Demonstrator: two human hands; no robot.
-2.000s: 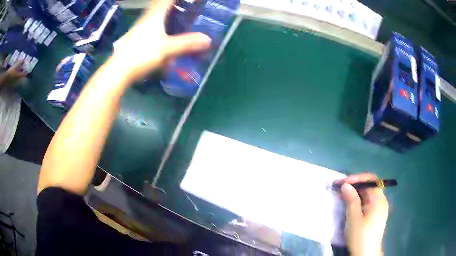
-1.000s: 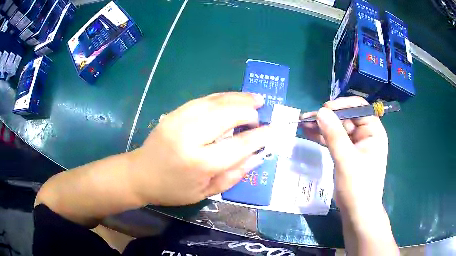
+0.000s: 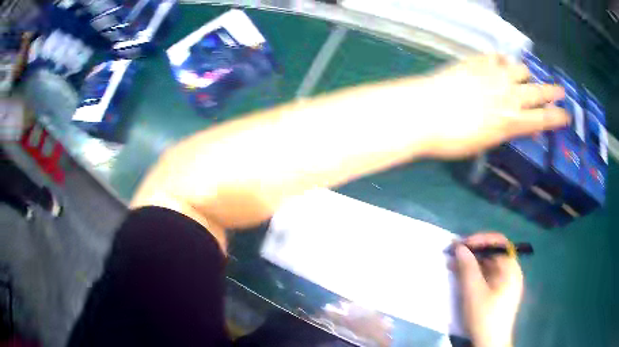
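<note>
A row of blue cartons [image 3: 573, 159] stands at the right of the bench, with small white labels on the sides. My left hand [image 3: 499, 108] reaches across and lies blurred over the leftmost carton [image 3: 499, 173] of the row; whether it grips it is unclear. My right hand [image 3: 495, 284] holds a slim dark tool [image 3: 519, 249] like a pen, its tip at the right end of a white label sheet [image 3: 360, 254]. The sheet lies flat near the front edge, its upper left partly behind my left forearm.
A loose blue carton [image 3: 220, 61] lies at the back left, beyond my forearm. More blue cartons [image 3: 105, 95] are crowded at the far left. A pale rail [image 3: 407, 34] runs along the back. A shiny film patch [image 3: 353, 318] is at the near edge.
My left hand has moved from the front carton to the row at right, which now shows another carton at its left end. My right hand has gone down to the sheet with the tool.
</note>
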